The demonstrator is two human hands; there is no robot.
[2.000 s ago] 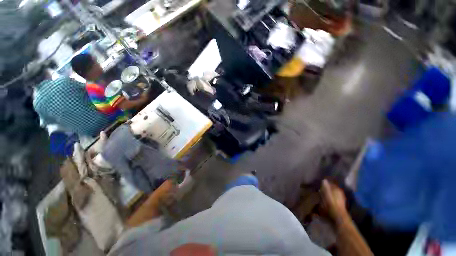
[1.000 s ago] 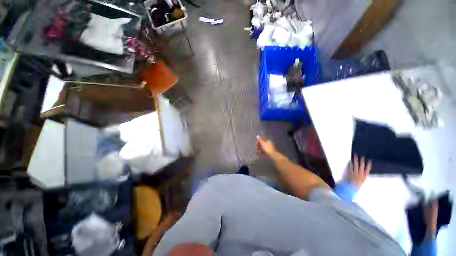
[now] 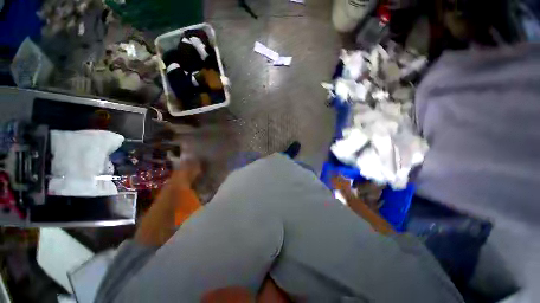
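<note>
My left hand (image 3: 188, 163) is blurred at the left, beside the orange seat (image 3: 186, 204); its fingers are unclear. My right hand (image 3: 342, 184) is small and blurred at the front of the blue plastic crate (image 3: 398, 207); I cannot tell whether it touches or holds anything. White cloth scraps (image 3: 379, 145) are heaped over the crate. A white-rimmed bin (image 3: 227, 81) with dark and brown cloth inside stands on the floor ahead, left of centre.
White paper or cloth strips (image 3: 273, 54) lie on the grey floor. A grey-edged machine table (image 3: 89, 222) with white cloth (image 3: 86, 161) stands at left. Cloth heaps (image 3: 127, 71) lie at the upper left. A large grey cloth shape (image 3: 473, 130) fills the right side.
The view has moved forward along the floor. The white table with dark pieces and another person's hands has left view. The white-rimmed bin and blue crate are nearer, and my left hand now shows.
</note>
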